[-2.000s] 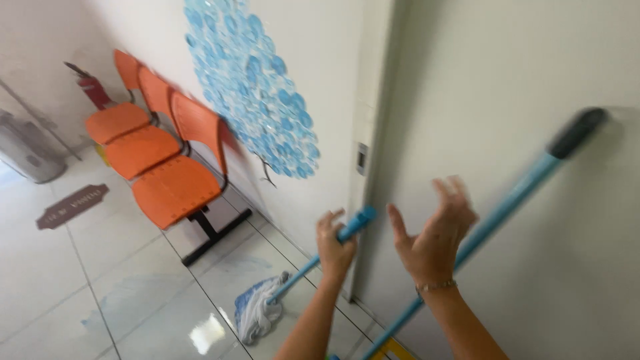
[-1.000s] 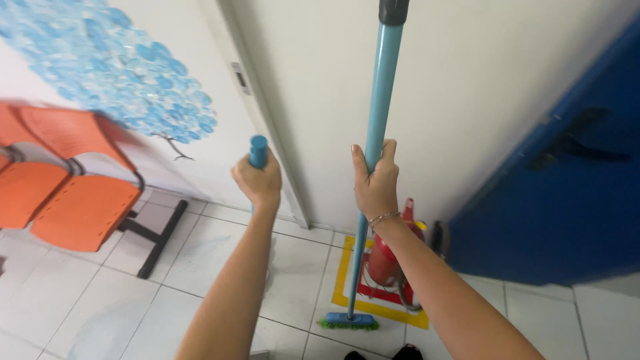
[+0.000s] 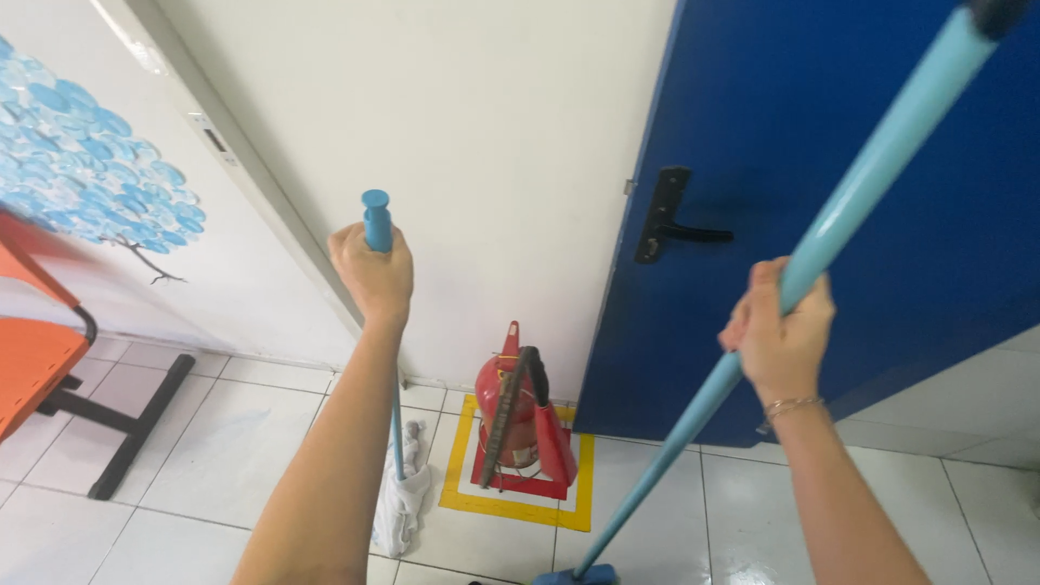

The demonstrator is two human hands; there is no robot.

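Observation:
My left hand (image 3: 374,272) is closed around the blue-capped top of a mop handle (image 3: 377,223). Its thin blue pole runs down behind my forearm to a white mop head (image 3: 402,504) on the tiles. Around a light blue broom handle (image 3: 886,154) with a black end cap is my right hand (image 3: 784,325). That pole slants from the upper right down to a blue broom head (image 3: 577,575) at the lower edge of the view, partly cut off.
A red fire extinguisher (image 3: 512,406) stands inside a yellow floor marking (image 3: 520,513) by the wall. Right of it is a blue door (image 3: 756,122) with a black lever handle (image 3: 695,234). An orange chair (image 3: 36,357) with a black metal foot (image 3: 142,426) is at the left.
Both hands, blurred and with fingers spread two seconds ago, are now closed on the two handles. The broom pole has tilted over to the right. The view has swung right, toward the blue door.

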